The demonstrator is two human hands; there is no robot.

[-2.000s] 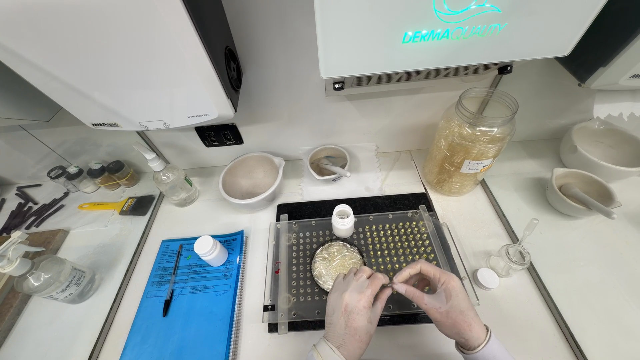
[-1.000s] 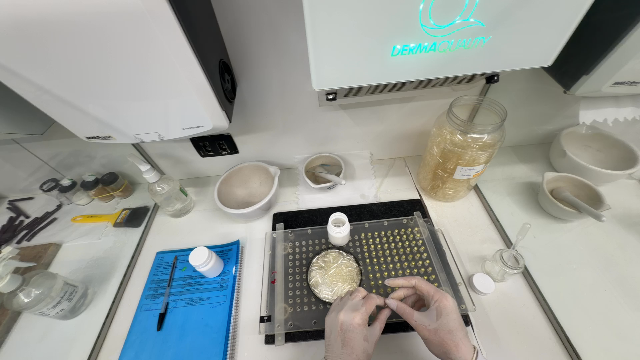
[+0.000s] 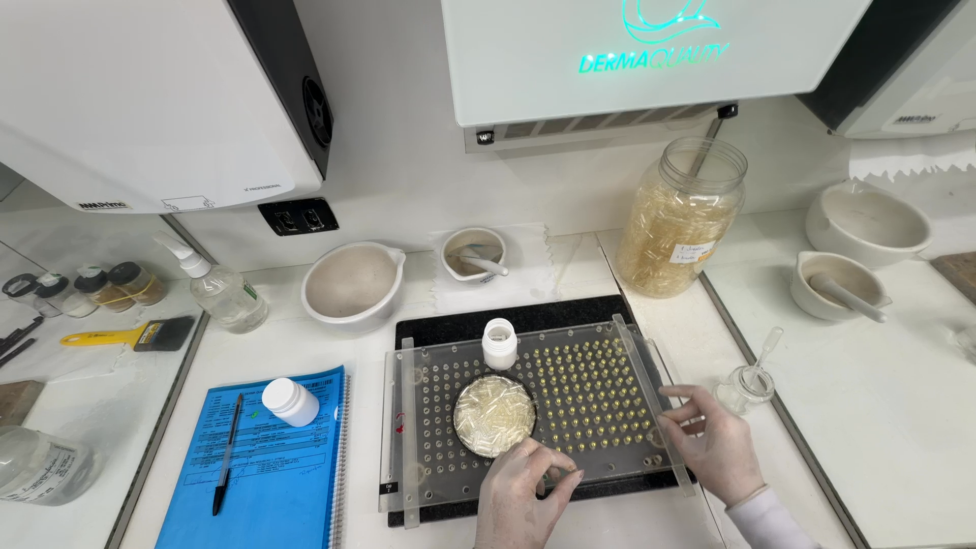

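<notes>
A clear capsule-filling plate [image 3: 465, 488] lies on a black stone slab, its right part holding many yellow-filled capsules [image 3: 591, 381] in rows. A round dark-rimmed dish of empty clear capsules [image 3: 494, 415] rests on the plate, left of them. My left hand [image 3: 526, 488] is over the plate's front edge, thumb and forefinger pinched near a small capsule-like piece that I cannot make out clearly. At the plate's right edge is my right hand [image 3: 709, 442], fingers curled and apart, with nothing visible in it. An open white plastic bottle [image 3: 500, 345] stands behind the dish.
A blue spiral notebook [image 3: 191, 473] bears a pen [image 3: 227, 457] and a capped white bottle [image 3: 291, 402]. Behind stand a mortar [image 3: 353, 286], a smaller mortar with pestle [image 3: 474, 254] and a large capsule jar [image 3: 679, 221]. A small glass jar with a pipette [image 3: 743, 389] stands right.
My right hand has moved right, away from my left hand, to the plate's right edge. Earlier both hands' fingers met at the plate's front. My left hand stays near the front edge.
</notes>
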